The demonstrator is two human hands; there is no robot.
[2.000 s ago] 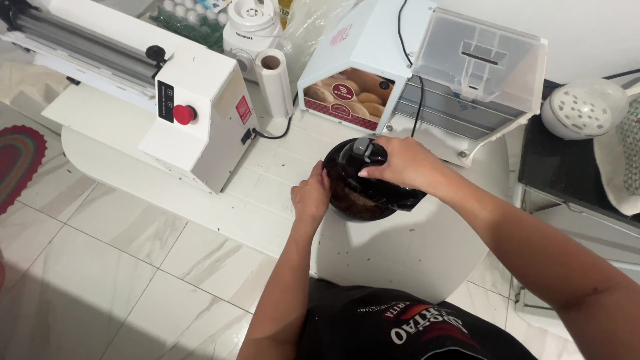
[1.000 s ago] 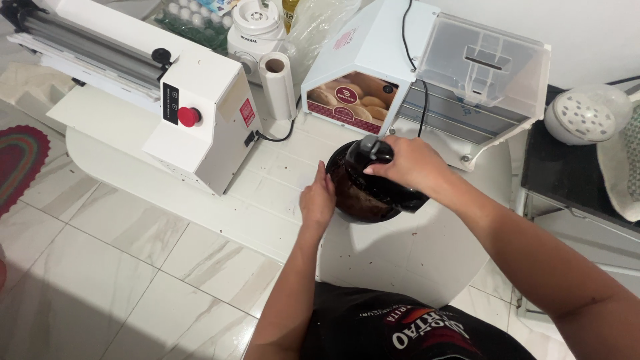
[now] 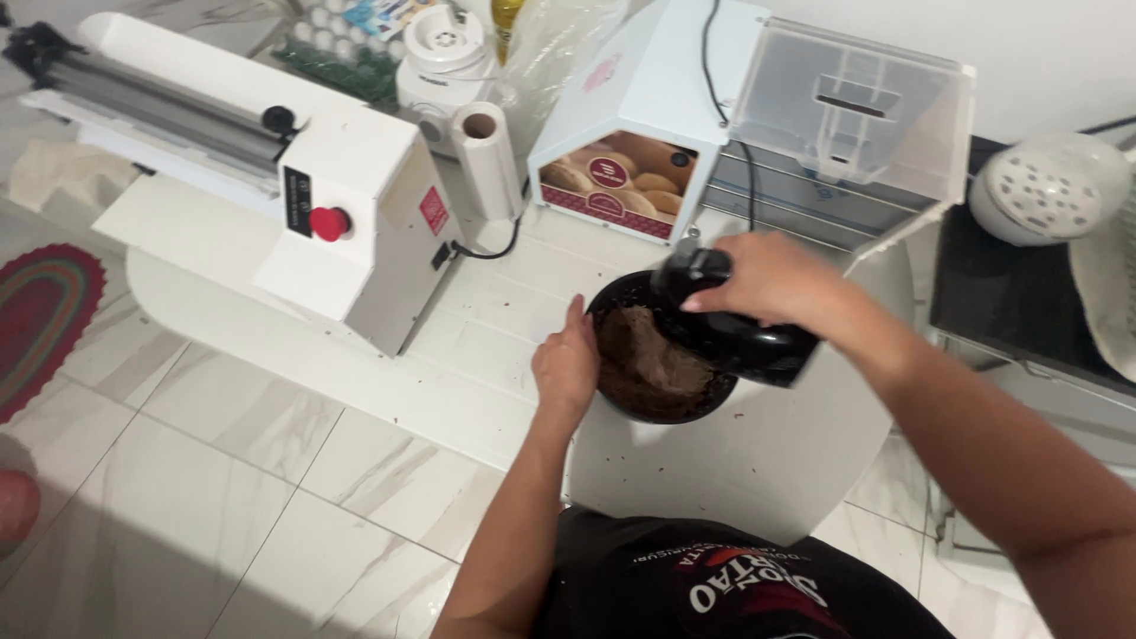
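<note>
My right hand is closed around the handle of a black electric hand mixer, which is tilted over the right side of a black bowl. Inside the bowl lies a brown mixture, lighter in the middle and darker around it. The mixer's beaters are hidden. With fingers and thumb at its left rim, my left hand grips the bowl, which rests on a white table.
A white dough sheeter with a red button stands on the left. Behind the bowl are a plastic roll, a light-blue machine with a clear cover, a blender base and eggs. Small crumbs dot the table.
The mixer has shifted toward the bowl's right side, and more of the brown mixture shows. Both hands keep their hold on the mixer and the bowl.
</note>
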